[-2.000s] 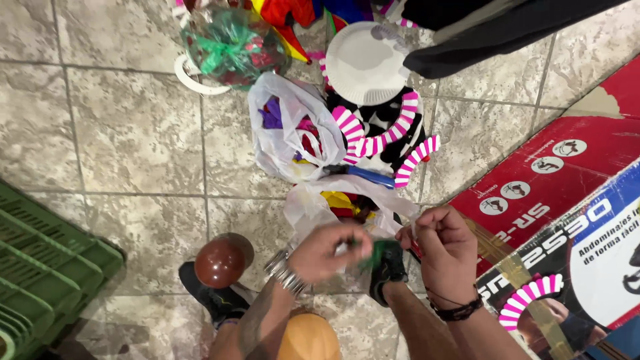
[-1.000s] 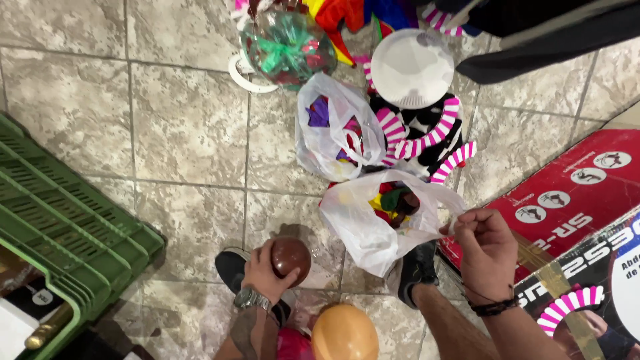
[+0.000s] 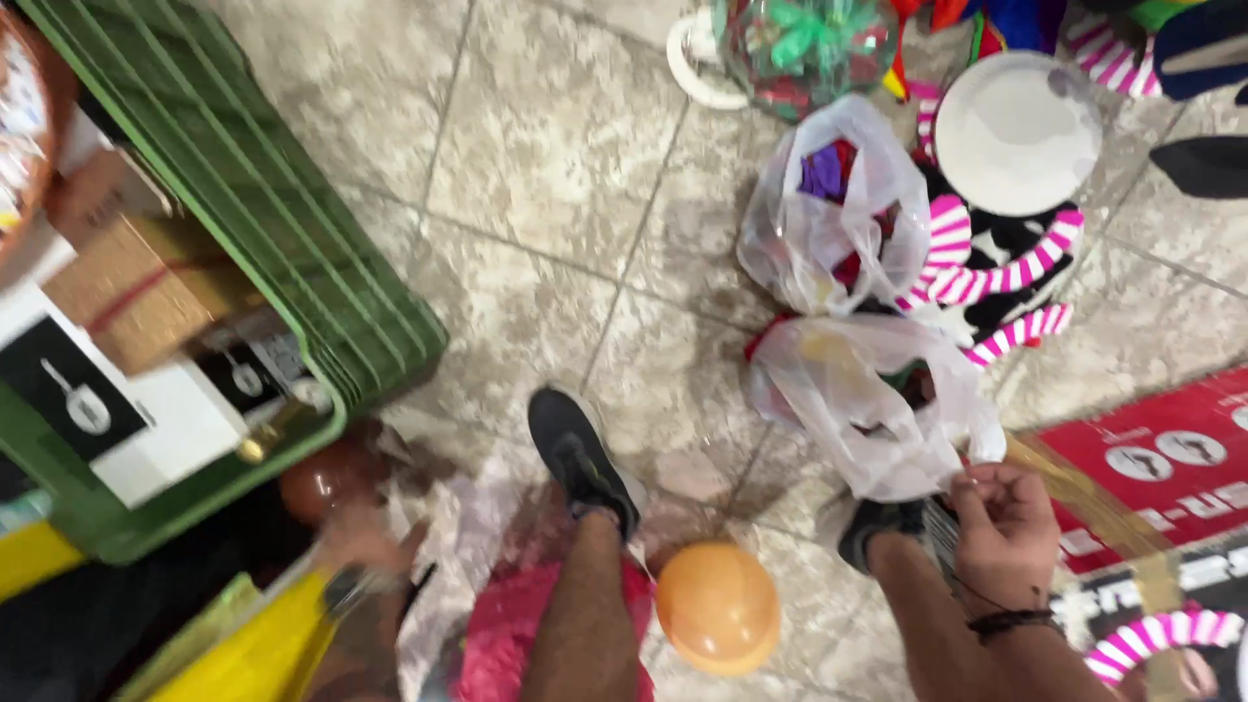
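My left hand (image 3: 366, 541), blurred at the lower left, is at a brown balloon (image 3: 327, 478) beside the crate's corner; whether the fingers still grip it is unclear. On the right, my right hand (image 3: 1004, 522) pinches the edge of a white plastic bag (image 3: 829, 419) with dark and red contents. Another white plastic bag (image 3: 834, 224), holding purple and red items, stands just beyond it. An orange balloon (image 3: 719, 609) lies on the floor between my legs.
A green plastic crate (image 3: 390, 341) with boxes fills the left. Pink-and-white striped pieces (image 3: 1024, 273) and a white plate (image 3: 1019, 134) lie beyond the bags. A red printed cardboard box (image 3: 1170, 458) is at right; pink plastic (image 3: 497, 634) lies below.
My left hand has moved left with the brown balloon, from beside my shoe to the crate's corner. My right hand stays at the nearer bag. The view has shifted left.
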